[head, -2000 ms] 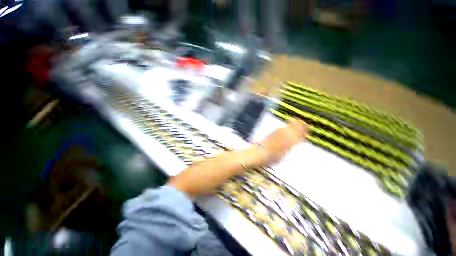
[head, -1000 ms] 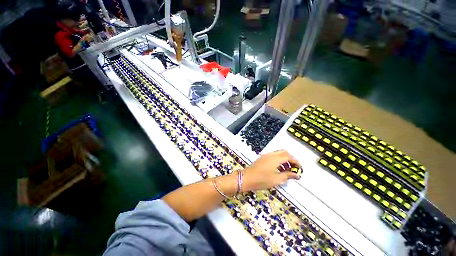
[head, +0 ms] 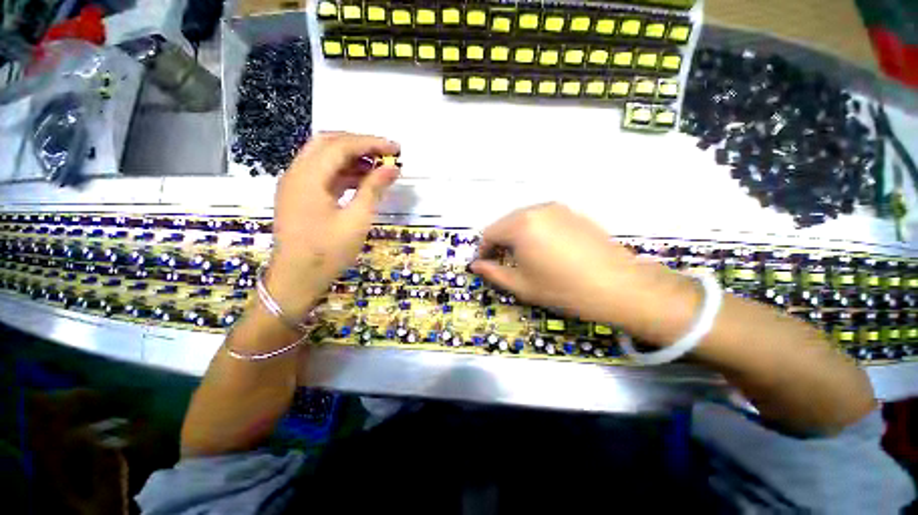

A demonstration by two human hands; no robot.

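Note:
My left hand [head: 324, 206] is raised over the worktop edge behind the line. Its thumb and finger pinch a small transformer with a yellow top [head: 389, 161]. My right hand [head: 564, 262] is low over the printed circuit board panel [head: 403, 317], fingertips close together at the boards; whether they hold a part cannot be told. The panel is full of small parts, with yellow-topped transformers on its right stretch. The transformer tray [head: 544, 111] stands behind the line with rows of yellow-and-black blocks; its front rows are partly filled.
A bin of small dark components [head: 272, 106] is left of the tray. A loose pile of black components [head: 775, 131] is to its right, with green-handled tool [head: 899, 206] beyond. A clear plastic bag [head: 62, 126] lies far left. The metal edge [head: 443, 382] runs along the front.
The view has turned from along the line to straight over it. My right hand has come into view over the boards. My left hand still pinches a transformer.

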